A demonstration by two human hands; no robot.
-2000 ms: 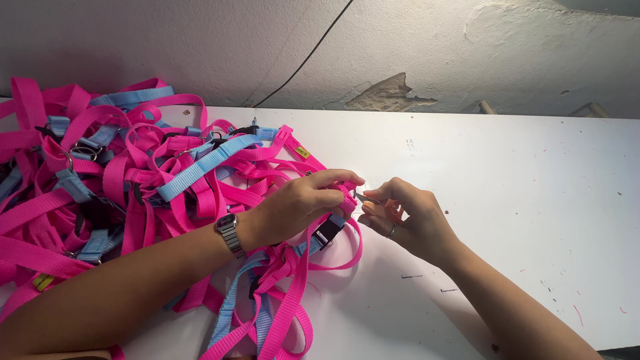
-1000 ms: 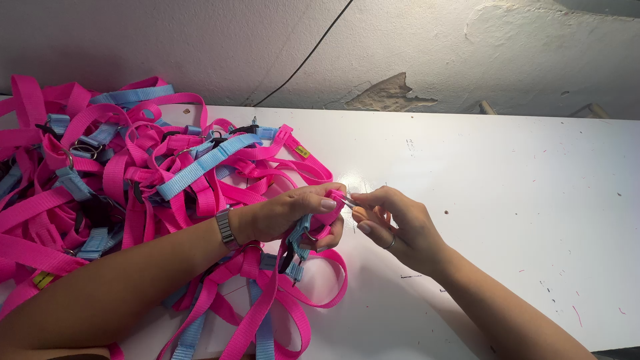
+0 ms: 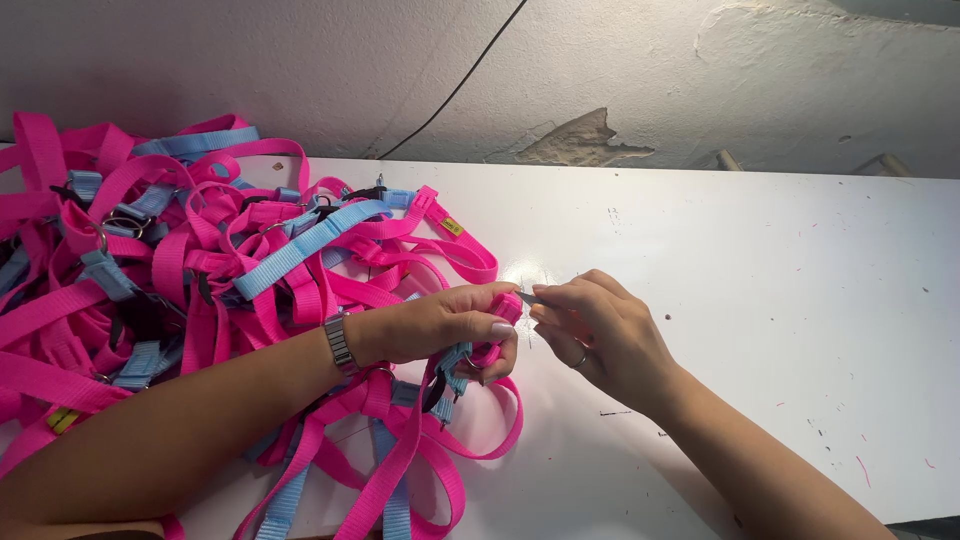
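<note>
My left hand (image 3: 465,322), with a metal watch (image 3: 340,343) at its wrist, pinches a folded piece of pink webbing strap (image 3: 507,307). Blue webbing with a metal ring (image 3: 474,363) and black parts hangs just below those fingers, and pink loops trail down toward the near edge. To the right, my right hand (image 3: 600,330), a ring on one finger, holds a small pointed metal tool (image 3: 531,298) whose tip is close to the pinched strap. Most of the tool is hidden in the fingers, so its kind is unclear.
A large tangled pile of pink and light blue webbing straps (image 3: 172,247) with rings and black fittings covers the left side of the white table (image 3: 750,300). Behind it stands a wall (image 3: 300,67) with chipped plaster (image 3: 589,141) and a black cable (image 3: 457,90).
The blue webbing and black buckle by my left hand have shifted, and the strap loops below hang differently. Both hands have stayed near each other, with the metal tool still in my right fingers.
</note>
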